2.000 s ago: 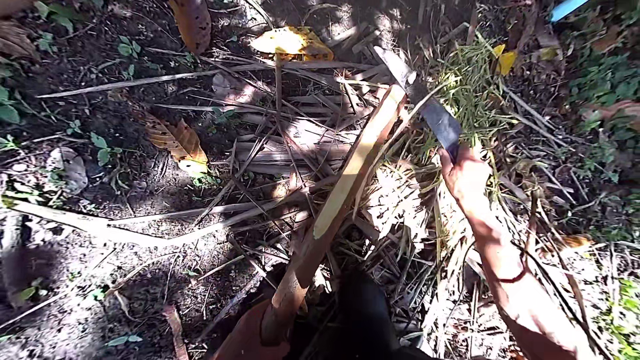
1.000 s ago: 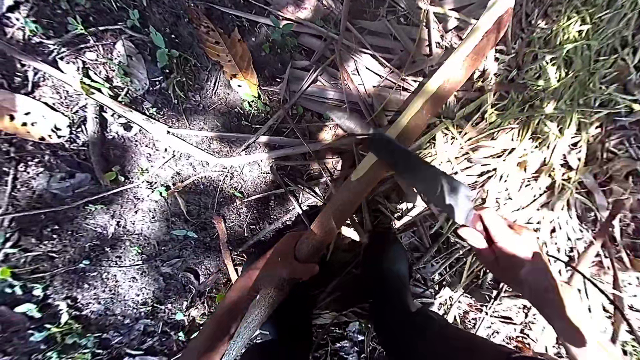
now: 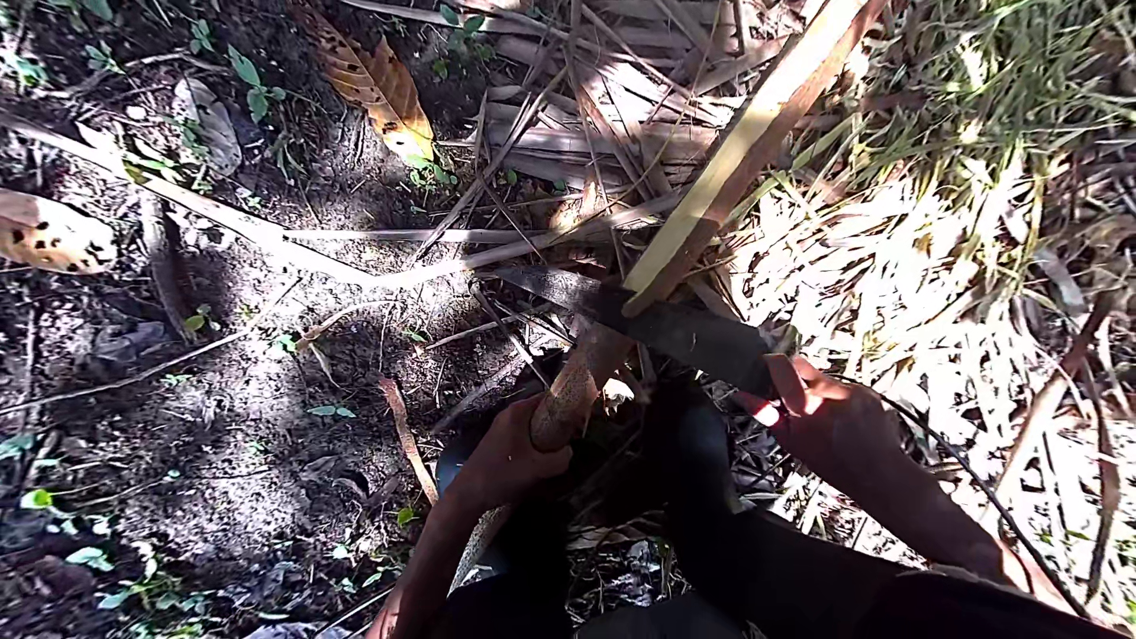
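A thick wooden pole (image 3: 745, 146) slants from the upper right down between my legs. Pale bare wood shows along its upper stretch, and brown bark covers the lower part. My left hand (image 3: 513, 453) is wrapped around the barked part near my boots. In my right hand (image 3: 816, 413) is a machete, its handle mostly hidden by the fingers. The dark machete blade (image 3: 679, 337) points left and lies across the pole, at the lower end of the pale strip. Whether the edge is sunk in the wood, I cannot tell.
My dark boots (image 3: 697, 444) stand either side of the pole's lower part. Cut grass (image 3: 958, 177) is heaped at the right. Dry fronds (image 3: 603, 142) lie beyond the pole. A long thin branch (image 3: 231, 217) and a spotted yellow-brown leaf (image 3: 377, 84) rest on the soil at the left.
The machete has come down from the pole's far end to the lower end of the pale strip, nearer my left hand. The view has shifted closer to my feet.
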